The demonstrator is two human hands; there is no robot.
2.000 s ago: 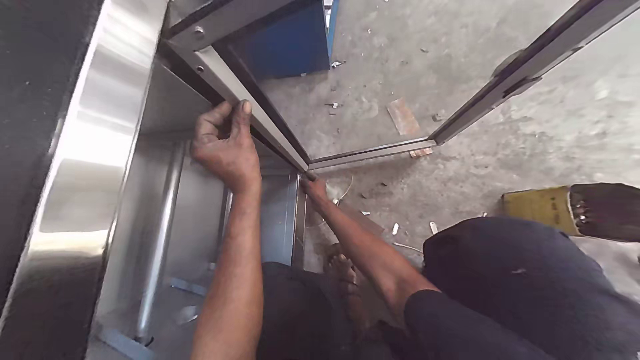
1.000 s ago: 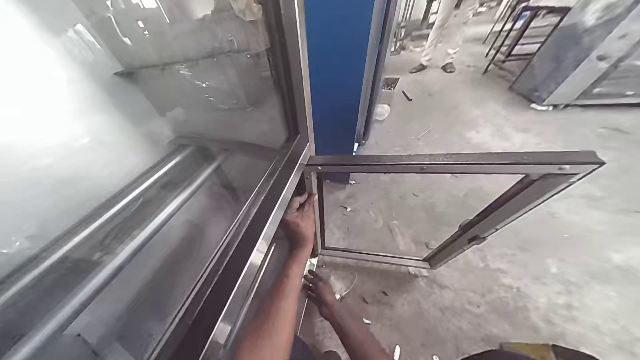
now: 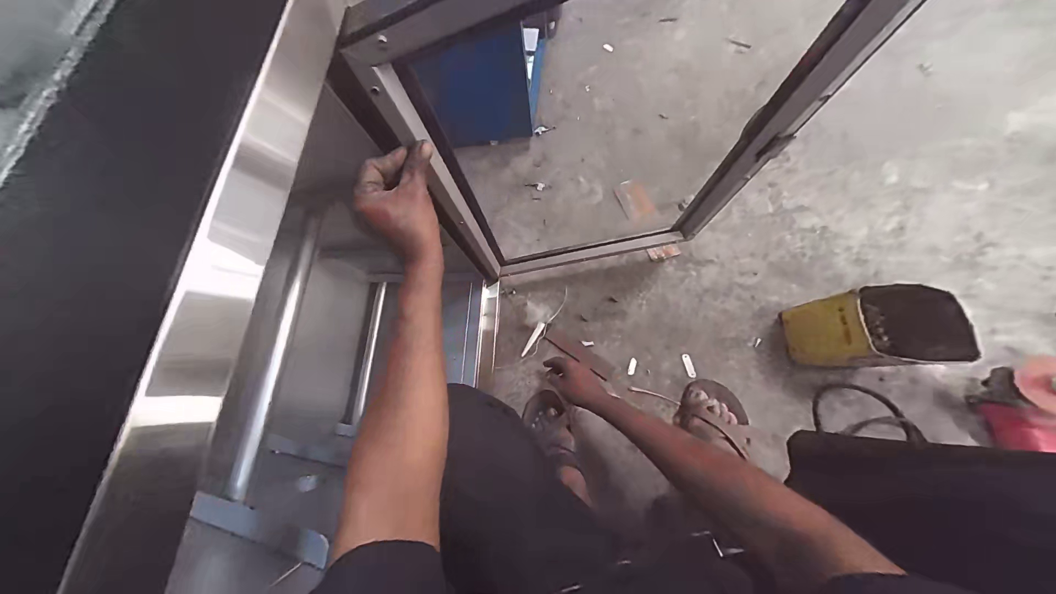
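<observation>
A metal-framed door [image 3: 445, 177] stands swung out from a stainless steel cabinet [image 3: 219, 272]. The fingers of my left hand [image 3: 398, 198] are pinched at the edge of the door's hinge-side upright, over the cabinet opening; the fingertips partly hide what is between them. My right hand [image 3: 573, 381] is away from the door, low over the floor near my feet, fingers loosely bent and nothing visible in them. Inside the cabinet are metal tubes [image 3: 276, 355] and brackets [image 3: 260, 528]. Screw heads show near the door's upper corner.
On the concrete floor [image 3: 907, 206] are a yellow cut-open container [image 3: 825, 330], a reddish-brown flat piece [image 3: 634, 200], a brown strip [image 3: 577, 353] and small white scraps. A blue panel or box [image 3: 478, 91] stands beyond the door. My sandalled feet are below my right hand.
My right hand has left the door's lower corner, where it was two seconds ago, and is now lower, toward my feet. My left hand remains at the upright. The view swung up and back down.
</observation>
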